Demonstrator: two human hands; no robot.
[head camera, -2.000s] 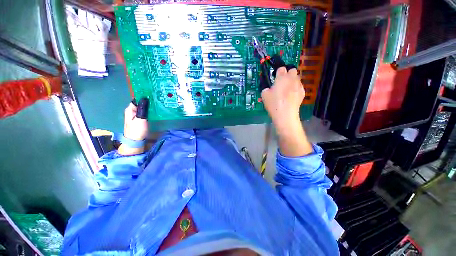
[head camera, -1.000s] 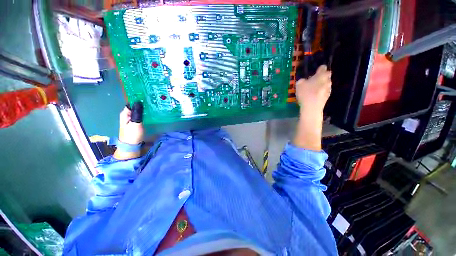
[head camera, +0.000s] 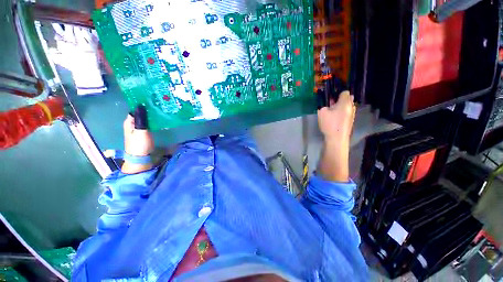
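A large green printed circuit board (head camera: 237, 104) with silvery tracks and small red and dark dots is in front of my body, slightly tilted, with strong glare on its middle. My left hand (head camera: 138, 132) grips its lower left corner, with a black cover on the thumb and a light blue band at the wrist. My right hand (head camera: 335, 117) is just right of the board's right edge. It holds side cutters (head camera: 328, 82) with black grips, orange-red near the pivot, jaws pointing up. The cutters are beside the board; whether they touch its edge cannot be told.
An orange slotted rack (head camera: 337, 41) is behind the board at right. Black frames (head camera: 416, 182), some with red insides, stand at right. A white bundle (head camera: 74, 55) lies on the green surface at left. A red-wrapped bar (head camera: 30, 122) crosses the left side.
The cutters have left the board's face and are now beside its right edge. The board and my left hand have shifted slightly left and up in view, and the board's tilt has changed.
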